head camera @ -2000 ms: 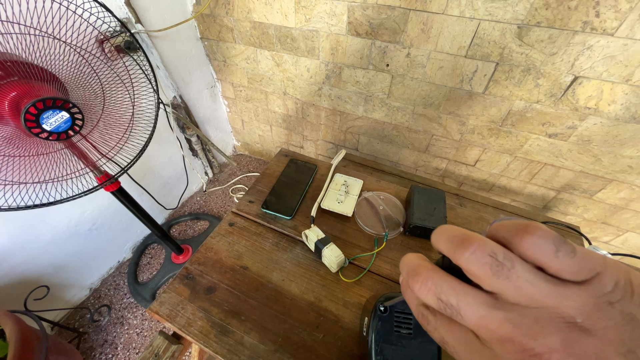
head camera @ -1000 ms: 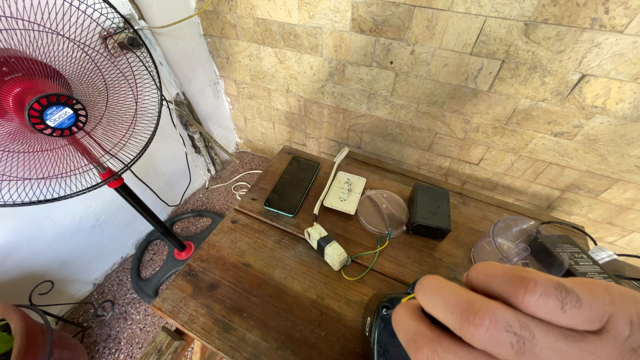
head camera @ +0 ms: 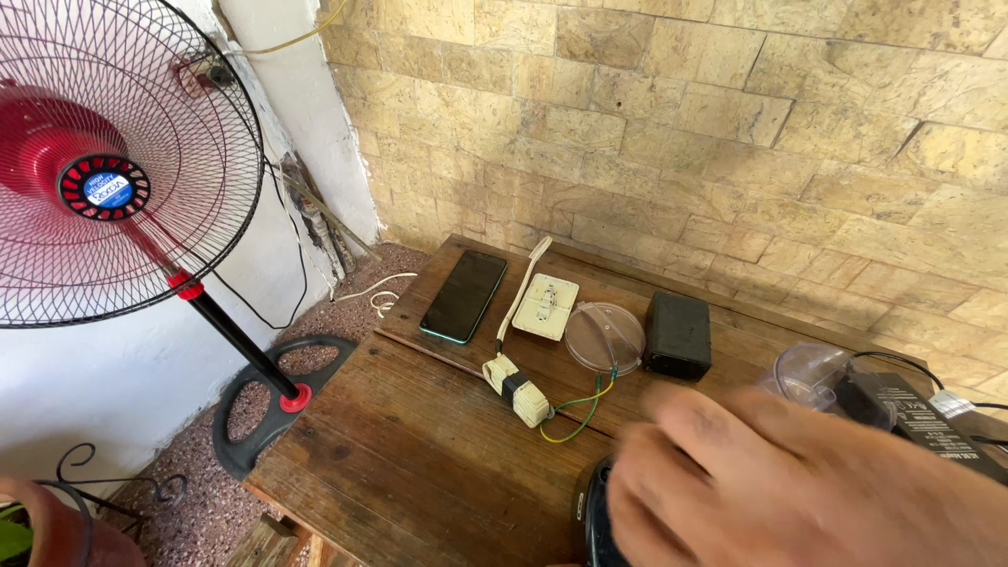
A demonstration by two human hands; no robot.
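My right hand [head camera: 756, 480] reaches in from the right edge, blurred, with its fingers bent over a dark rounded plastic device [head camera: 594, 512] at the bottom. Whether it grips the device or a small part on it is not visible. A sliver of skin at the bottom edge may be my left hand [head camera: 563, 565]. Beyond the fingers lie a clear round plastic cover [head camera: 605, 339] and a black rectangular block [head camera: 678, 335]. A cream electrical connector [head camera: 516, 391] wrapped in black tape joins a white cable and green and yellow wires. A cream wall socket plate [head camera: 546, 307] lies beside the cable.
A smartphone [head camera: 465, 297] lies at the wooden table's [head camera: 409, 465] back left. A clear plastic container [head camera: 795, 374] and a black power adapter [head camera: 917, 417] sit at the right. Behind is a stone-tiled wall [head camera: 669, 118]; a red and black pedestal fan [head camera: 105, 187] and a plant pot [head camera: 75, 528] stand left.
My right hand has shifted over the dark device, and the vents seen on it two seconds ago are now hidden. The clear container and adapter, covered then, show now. The other things lie as before.
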